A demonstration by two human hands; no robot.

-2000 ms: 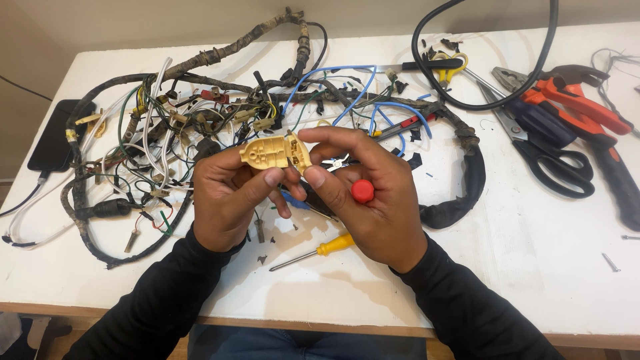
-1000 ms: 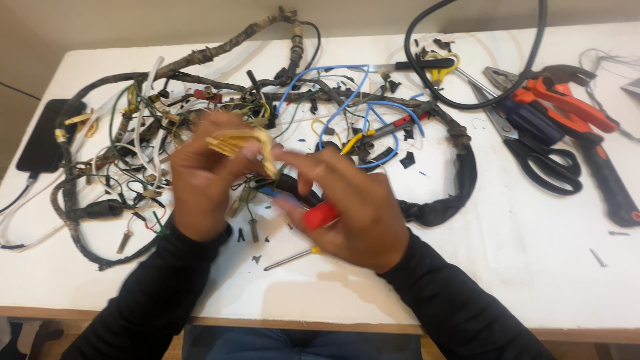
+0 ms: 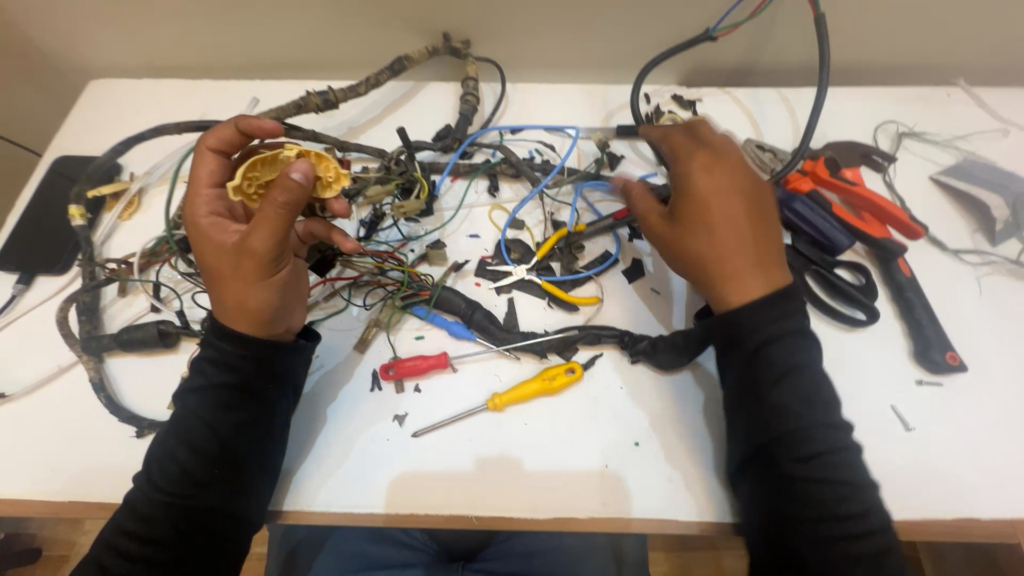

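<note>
My left hand (image 3: 256, 228) holds a yellow molded plastic part (image 3: 280, 176) between thumb and fingers, above the left of a taped wiring harness (image 3: 344, 96). My right hand (image 3: 708, 208) is over the harness's right side, near a black cable (image 3: 640, 88) and a black-and-red tool (image 3: 620, 216); its fingertips are partly hidden, so whether it grips anything cannot be told. Between the hands lie yellow-handled pliers (image 3: 520, 272), standing open, and a blue wire loop (image 3: 578, 148). In front are a red-handled screwdriver (image 3: 416, 366), a yellow-handled screwdriver (image 3: 536, 386) and a blue-handled tool (image 3: 444, 322).
At right lie orange-handled pliers (image 3: 856, 196), black-handled scissors (image 3: 836, 284), a hammer (image 3: 920, 312) and small screws (image 3: 902, 418). A phone (image 3: 48, 212) with a cable lies at the left. Black tape scraps (image 3: 634, 270) are scattered mid-table. The table's front edge (image 3: 480, 522) runs below my forearms.
My hands, together at the yellow part before, are now apart; the left keeps the part and the right has moved right. The red-handled screwdriver, earlier in my right hand, now lies on the table.
</note>
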